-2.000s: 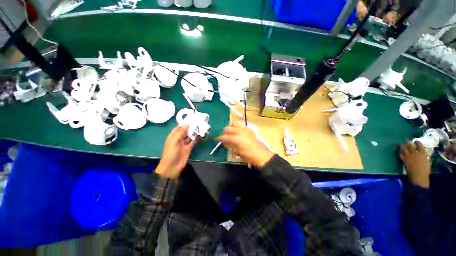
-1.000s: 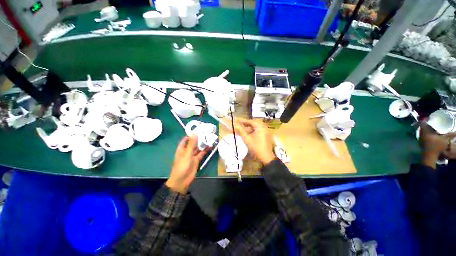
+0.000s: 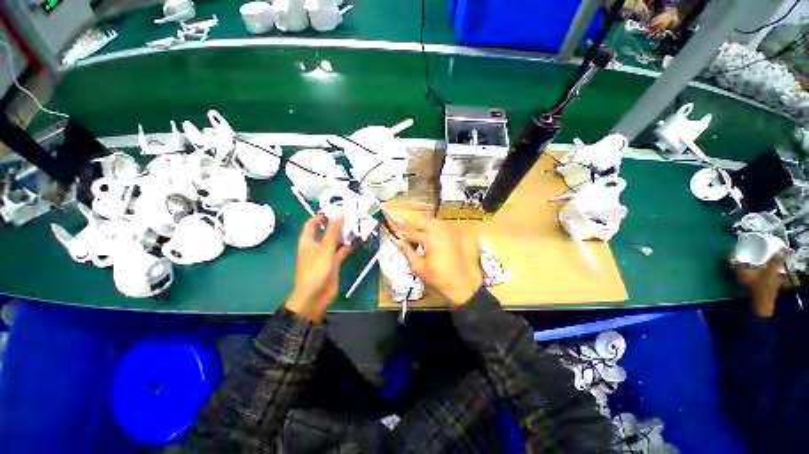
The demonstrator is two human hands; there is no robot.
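My left hand (image 3: pixel 321 264) is closed around the lower side of a white bracket housing (image 3: pixel 344 211) above the green bench. My right hand (image 3: pixel 441 257) is just right of it, fingertips pinched at a thin dark wire (image 3: pixel 390 229). A white unit (image 3: pixel 401 277) lies partly under my right hand at the tan mat's left edge. A thin white antenna strip (image 3: pixel 362 275) lies between my hands. Two white rounded housings, one (image 3: pixel 377 155) with a raised strip, stand behind the held part.
White housings (image 3: pixel 195 239) are piled at left. On the mat (image 3: pixel 568 266) stand the screw feeder (image 3: pixel 472 160), white units (image 3: pixel 593 211) and a small bottle (image 3: pixel 490 266). The electric screwdriver (image 3: pixel 523 160) hangs over the mat. Another person's hand (image 3: pixel 761 282) holds a white part at right.
Since two seconds ago, a white unit shows at the mat's left edge, beside my right hand. My right hand has moved to the wire close to the held housing. The view has shifted.
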